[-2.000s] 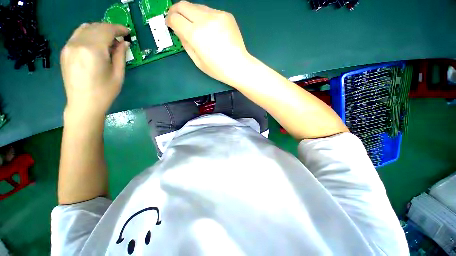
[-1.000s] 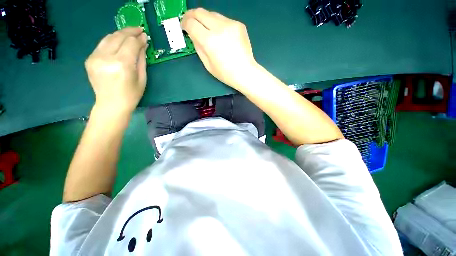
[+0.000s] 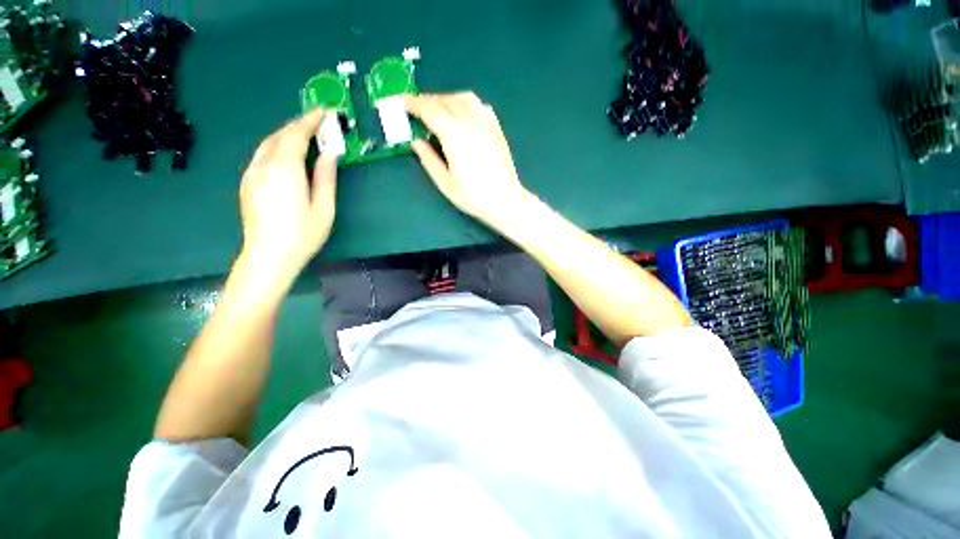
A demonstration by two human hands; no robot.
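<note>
A green two-unit circuit board panel (image 3: 393, 78) lies on the green mat in front of me, with a round green area and a white block on each unit. My left hand (image 3: 290, 197) is at the panel's left edge, fingertips beside the left white block. My right hand (image 3: 463, 153) is at the panel's right edge, thumb and fingers around the side of the right unit. Both hands grip the panel by its sides. A small dark part shows near my left fingertips. Whether a small part is between my fingers cannot be seen.
A left component pile (image 3: 135, 93) and a right component pile (image 3: 661, 72) lie on the mat (image 3: 505, 42). Waiting boards (image 3: 18, 200) are at far left. A blue crate of boards (image 3: 781, 381) stands below the bench edge at right. Clear bags (image 3: 926, 111) lie far right.
The view has shifted, so the bench shows further back. My left fingers have moved down beside the left white block and spread more. My right thumb has come apart from the fingers at the right edge.
</note>
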